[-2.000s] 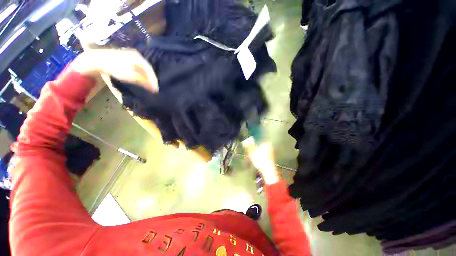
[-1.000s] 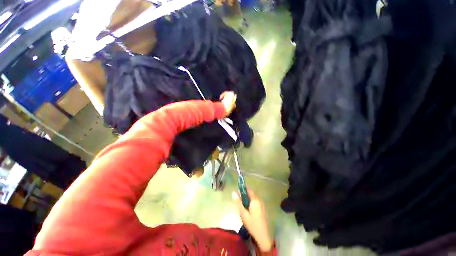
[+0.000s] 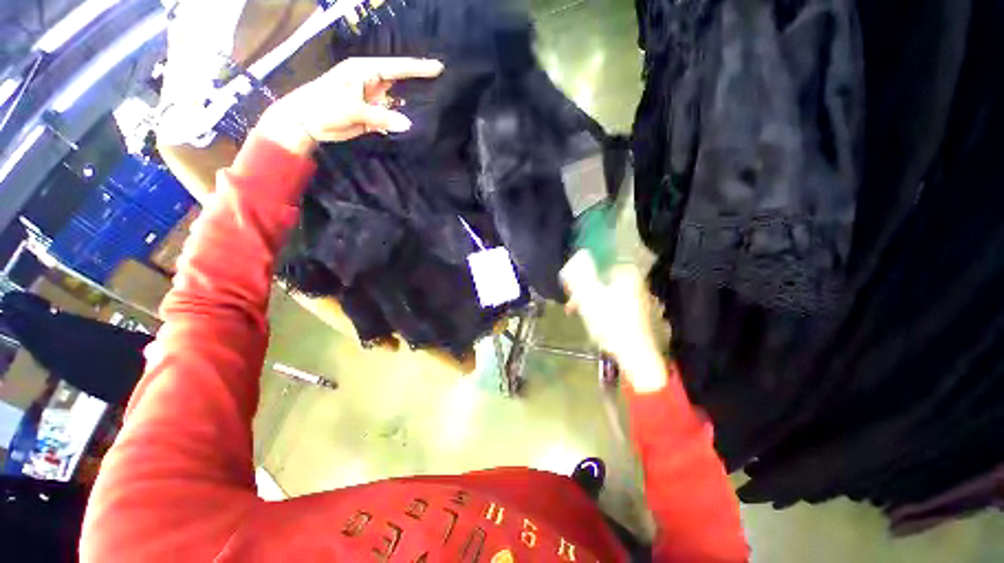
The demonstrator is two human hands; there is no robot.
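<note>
Black gathered garments (image 3: 374, 209) hang in the middle and left. My left hand (image 3: 363, 101) is raised over their upper part, thumb and fingers apart, with nothing seen in it. My right hand (image 3: 617, 313), blurred, is shut on the green air tool (image 3: 595, 233), at the right edge of the black cloth; its nozzle cannot be made out. A white hang tag (image 3: 493, 276) hangs on a thin string against the black cloth. A second, greyish tag (image 3: 585, 184) shows blurred just above the tool.
A dense row of black garments (image 3: 771, 176) hangs on the right, close to my right hand, with a burgundy edge (image 3: 958, 500) at its end. A metal rack leg (image 3: 512, 357) stands below the middle garments. Blue bins (image 3: 121, 225) and white hangers (image 3: 281, 50) are at the left.
My left hand has moved up and left, off the cloth and tag. My right hand has moved up and right with the green tool. The tag now hangs flat to view.
</note>
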